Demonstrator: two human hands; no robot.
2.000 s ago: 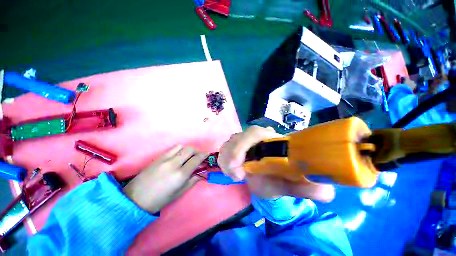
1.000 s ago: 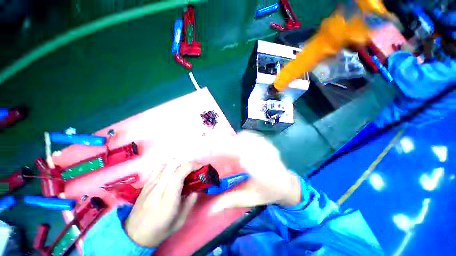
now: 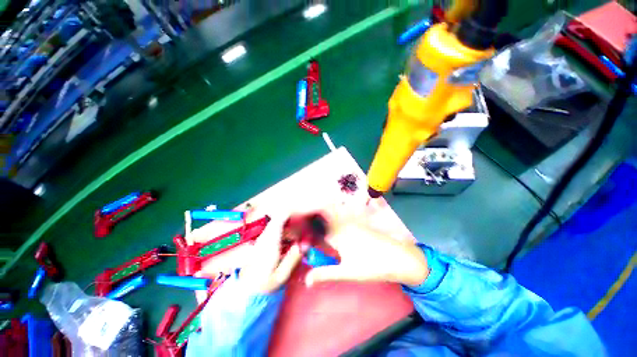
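A red plastic housing [image 3: 304, 230] with a dark end is held over the pink mat [image 3: 335, 317], blurred. My left hand [image 3: 269, 254] is closed around its left side. My right hand [image 3: 374, 252] is at its right side, fingers around a blue battery pack [image 3: 320, 258]. The hands hide most of both parts. The yellow electric screwdriver [image 3: 412, 111] hangs beyond my right hand, tip down near the mat's corner, untouched. A dark pile of small parts [image 3: 348, 183] lies on the mat.
Red housings with green boards [image 3: 220, 244] and blue packs lie at left. Another housing [image 3: 316, 90] lies on the green bench. The white screw feeder [image 3: 436, 171] stands behind the screwdriver. Clear plastic bags lie at lower left [image 3: 91, 314] and upper right [image 3: 534, 66]. A dark cable hangs at right.
My right hand has let go of the screwdriver, which swung away over the feeder and now hangs nearer the mat. Both hands have lifted the housing and battery pack. The view has shifted.
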